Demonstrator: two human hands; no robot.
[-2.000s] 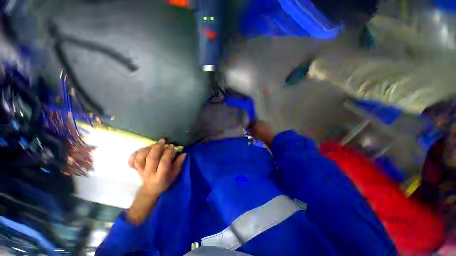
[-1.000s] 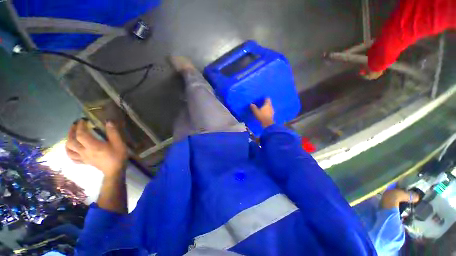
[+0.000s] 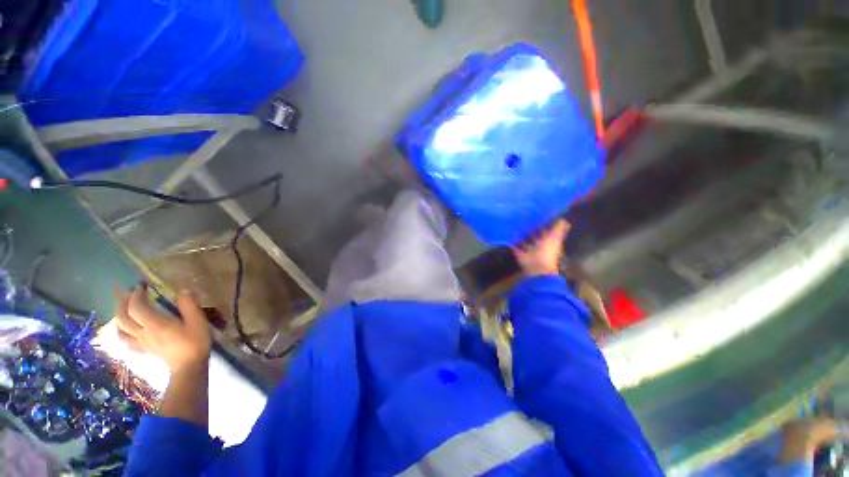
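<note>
A glossy blue plastic stool (image 3: 512,149) is in the upper middle, over the grey floor, with its flat seat towards me. My right hand (image 3: 545,250) is at the stool's lower edge and holds it there; some fingertips are hidden. My left hand (image 3: 163,326) holds nothing and rests on the bench edge at the left, fingers bent and a little apart. A white sheet (image 3: 233,402) lies beneath and beside my left wrist.
Wires and small modules (image 3: 56,387) lie at the left. A black cable (image 3: 240,279) hangs by the bench frame (image 3: 149,128). A large blue bin (image 3: 177,56) and a small spool-like thing (image 3: 281,115) are beyond. A curved cream rail (image 3: 707,321) runs right. Another person's hand (image 3: 808,436) shows lower right.
The stool has moved up and right and turned, so its side opening no longer shows. My right hand has gone from its face to its lower edge. The red sleeve has left the view.
</note>
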